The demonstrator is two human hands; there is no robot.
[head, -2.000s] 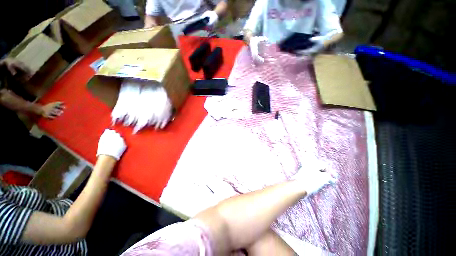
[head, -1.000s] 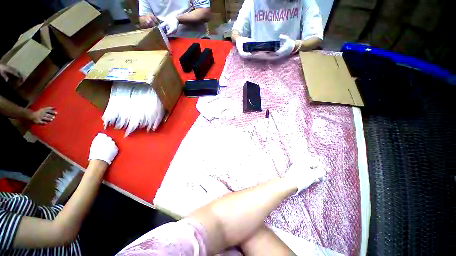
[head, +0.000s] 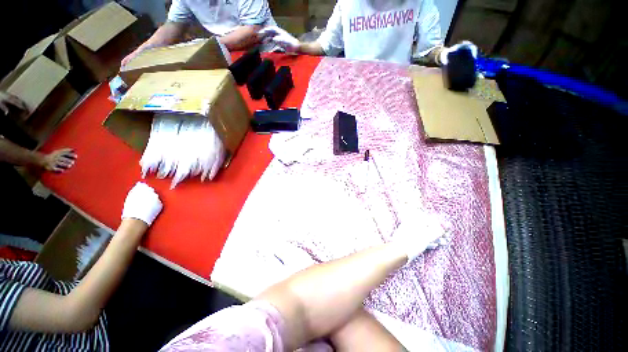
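Observation:
My left hand (head: 423, 236), in a white glove, rests on the pinkish bubble wrap (head: 451, 185) at the right centre. Glare blurs its fingers; no object shows in it. My left forearm reaches there from the bottom centre, over part of my other arm. My right hand is not visible. A black housing (head: 346, 133) stands on the bubble wrap beyond my left hand, with a small dark stick (head: 366, 155) beside it. Another black housing (head: 275, 119) lies at the red cover's edge, and several stand behind it. A crumpled white patch (head: 292, 147) lies between them.
An open carton (head: 180, 88) holds white bags (head: 182, 148) on the red cover (head: 186, 213). A cardboard sheet (head: 447, 113) lies by the dark conveyor (head: 564, 227). A co-worker's gloved hand holds a black housing (head: 460, 72) above it. Other people's hands rest at left.
The co-worker opposite has moved one hand right, now with a black housing over the cardboard sheet. One more housing shows in the standing row. My left hand has stayed in about the same place.

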